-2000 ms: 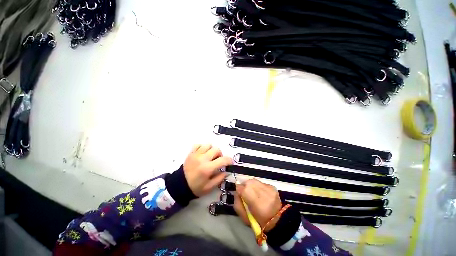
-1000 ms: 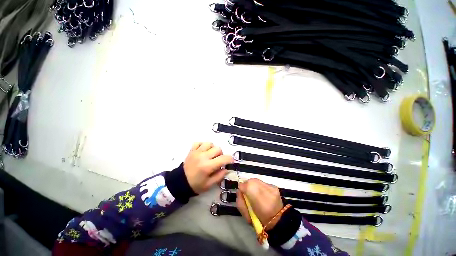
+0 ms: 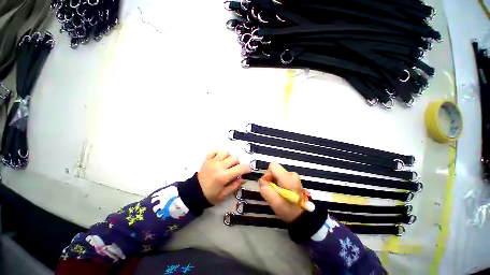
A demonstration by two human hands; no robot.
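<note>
Several black webbing straps with silver D-rings at both ends lie roughly parallel on the pale table in front of me. My left hand pinches the left end of one strap in the middle of the row; its ring is hidden by my fingers. My right hand is closed round a yellow pen-like tool, its white back end pointing to the lower right. The tool's tip is at the strap end beside my left fingertips and is too small to make out.
A large strap pile lies at the top right. A yellow tape roll is at the right. Tied straps and another ringed bundle lie at the left, beside olive-grey webbing. Yellow tape strips mark the table.
My right hand has moved up and slightly right, and the tool has turned to lie flatter. My left hand has stayed at the strap end. The view has shifted slightly.
</note>
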